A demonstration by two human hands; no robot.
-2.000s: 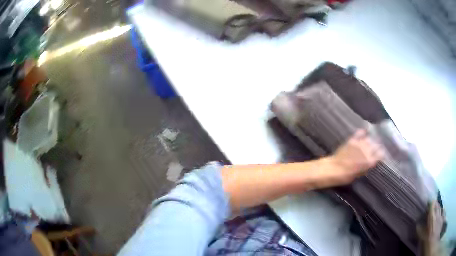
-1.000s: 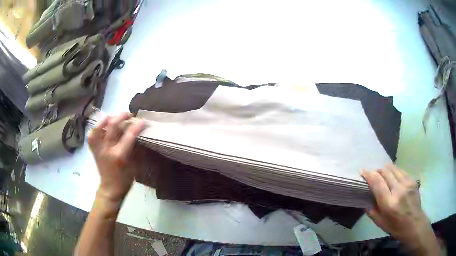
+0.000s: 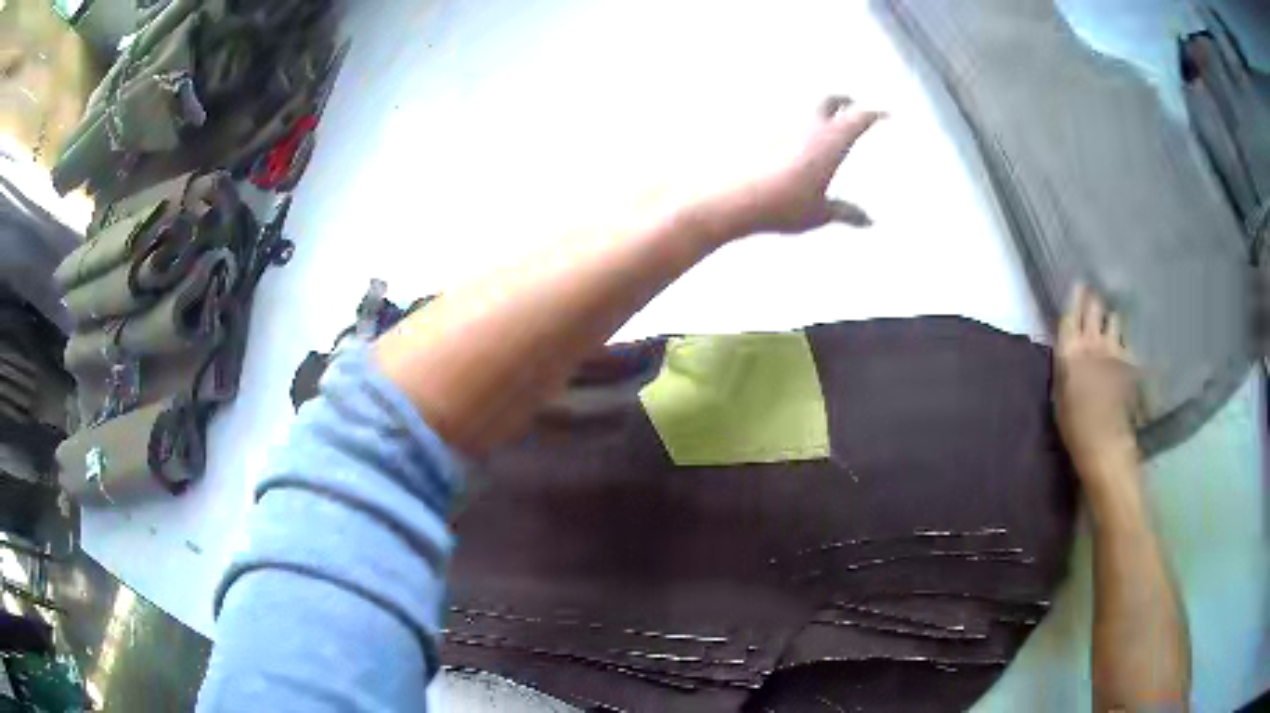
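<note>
Dark cut panels (image 3: 919, 460) lie in a layered stack in front of me, their lower edges fanned. A yellow-green five-sided piece (image 3: 741, 400) lies on them. A stack of grey-taupe cut pieces (image 3: 1114, 181) lies at the right, running from the top edge down to the dark stack's right side. My right hand (image 3: 1103, 376) is on the lower left edge of the grey pieces; whether its fingers grip them cannot be told. My left hand (image 3: 815, 174) is stretched out above the table, empty, fingers apart. My left sleeve and forearm hide the dark stack's left part.
Olive rolled bundles (image 3: 153, 300) are stacked at the left edge of the white table (image 3: 515, 126). Red-handled scissors (image 3: 286, 156) lie beside them. Another dark grey bundle (image 3: 1233, 126) is at the far right. The floor shows at lower left.
The pale grey stack has moved from on top of the dark panels to the right, uncovering the yellow-green piece. My left hand has let go of it and reached up and right.
</note>
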